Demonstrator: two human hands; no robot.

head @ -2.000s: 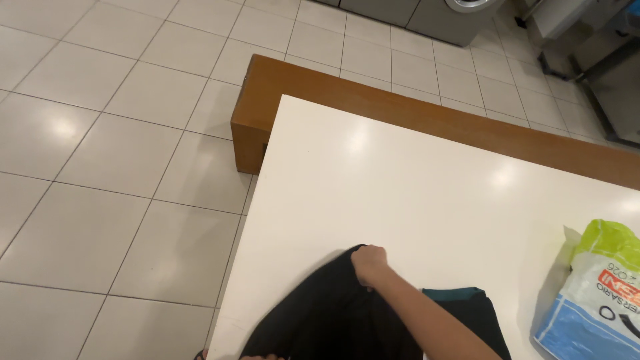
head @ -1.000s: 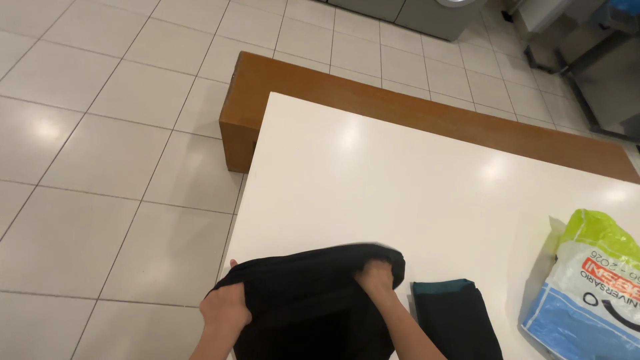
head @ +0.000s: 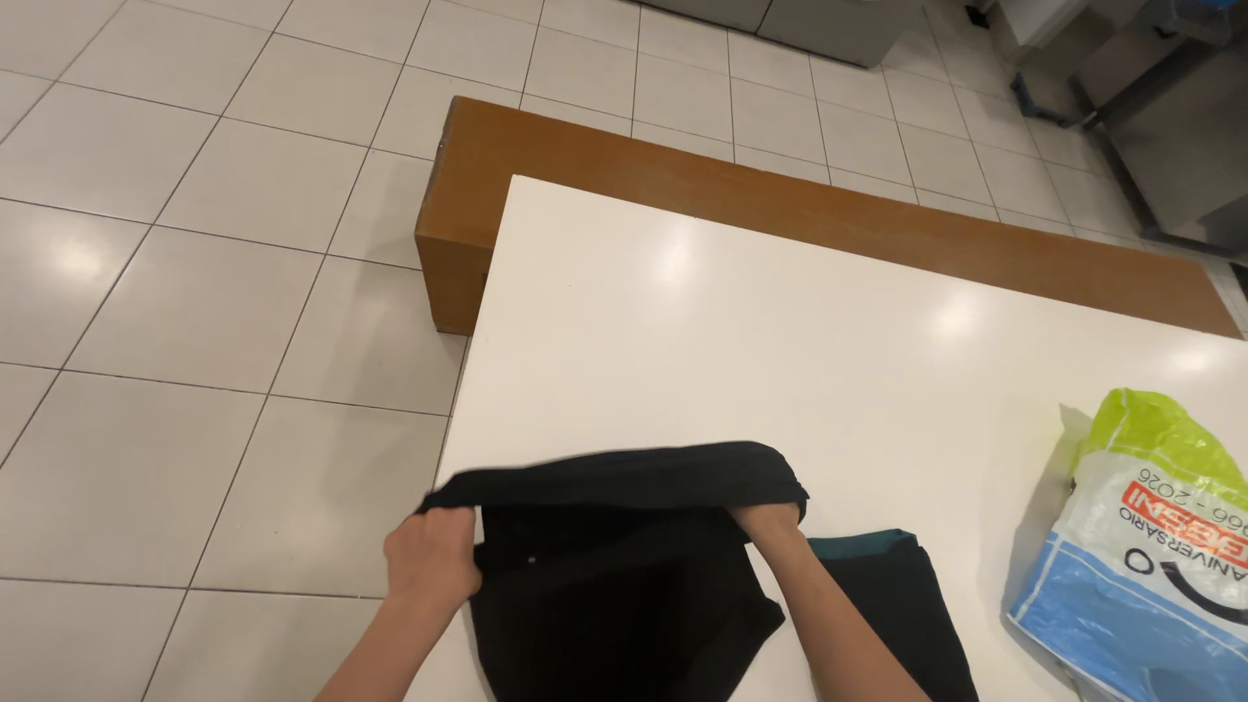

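Observation:
A black cloth garment [head: 624, 604] lies over the near left part of the white table [head: 780, 370], its far edge folded over in a long band. My left hand [head: 434, 561] grips the left end of this band by the table's left edge. At the band's right end my right hand [head: 770, 522] is closed on the cloth, with its fingers hidden under the fabric. Just right of my right forearm lies a folded dark cloth [head: 892, 604] with a teal edge, partly covered by the forearm.
A green, white and blue plastic bag [head: 1150, 546] bearing writing lies on the table at the right. Beyond the table's far edge runs a brown bench [head: 682, 175]. Tiled floor [head: 244, 292] stretches to the left, and grey appliances [head: 780, 19] stand at the top.
Two seconds ago the black garment lay lower and my right hand held its top. Now both hands hold opposite ends, and its far edge is stretched into a folded band.

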